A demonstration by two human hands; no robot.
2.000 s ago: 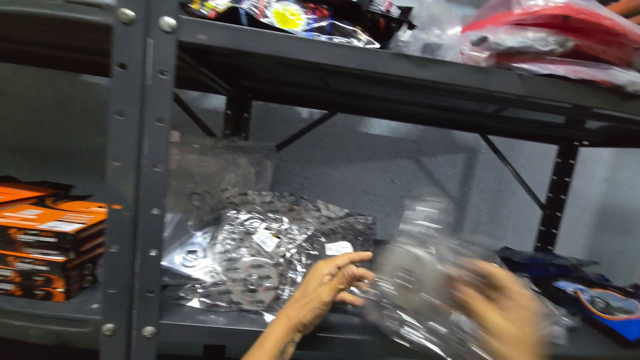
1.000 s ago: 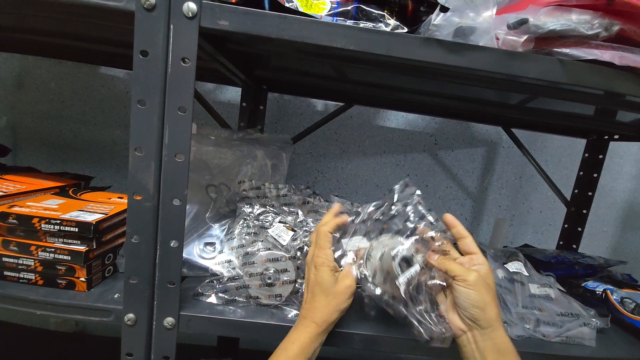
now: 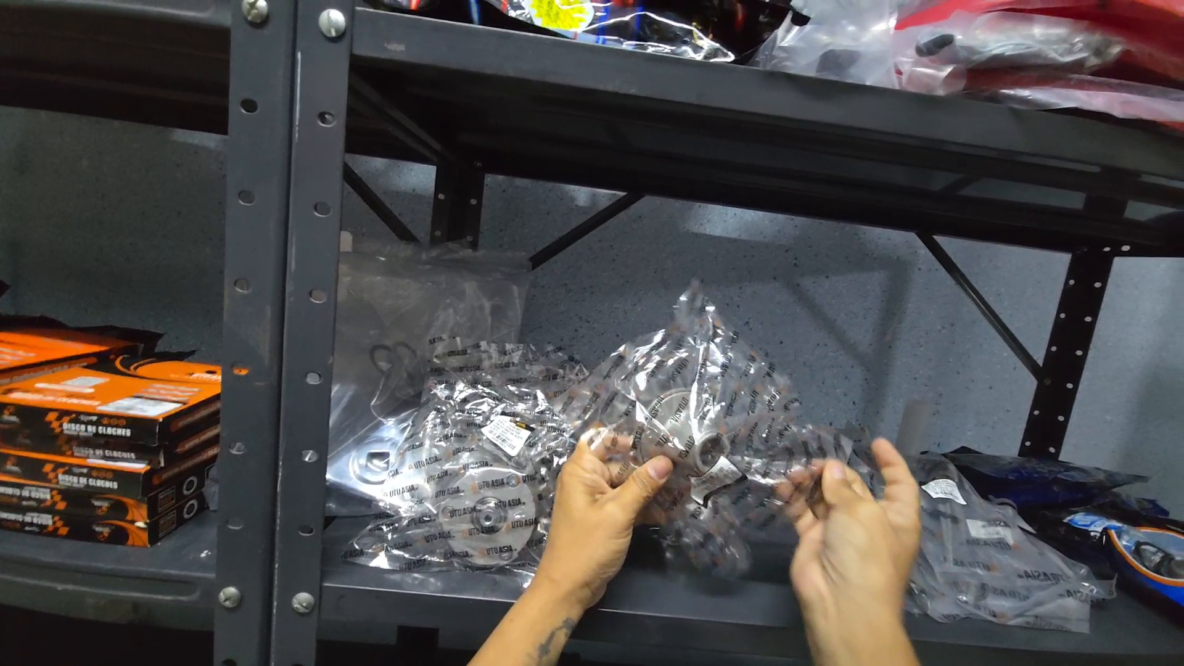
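A round metal part with a raised hub (image 3: pixel 680 430) sits inside a clear printed plastic bag, held up in front of the shelf. My left hand (image 3: pixel 606 509) grips the bag and the part's lower left edge, thumb in front. At the bag's right side, my right hand (image 3: pixel 851 527) pinches the loose plastic between thumb and fingers, the index finger raised. Just left of my left hand, another bagged metal disc (image 3: pixel 487 518) with a small white label leans on the shelf. Behind it stands a larger clear bag (image 3: pixel 416 305) with shiny metal inside.
Orange and black boxes (image 3: pixel 102 416) are stacked beyond the steel upright (image 3: pixel 277 333) at left. Flat printed bags (image 3: pixel 1004 546) and blue packages (image 3: pixel 1147 546) lie at right. The upper shelf's edge (image 3: pixel 740 83) crosses above my hands, bearing red and clear bags.
The bagged metal part has been turned, so its hub and white label now show. My right hand has moved from the part to the loose plastic at the bag's right.
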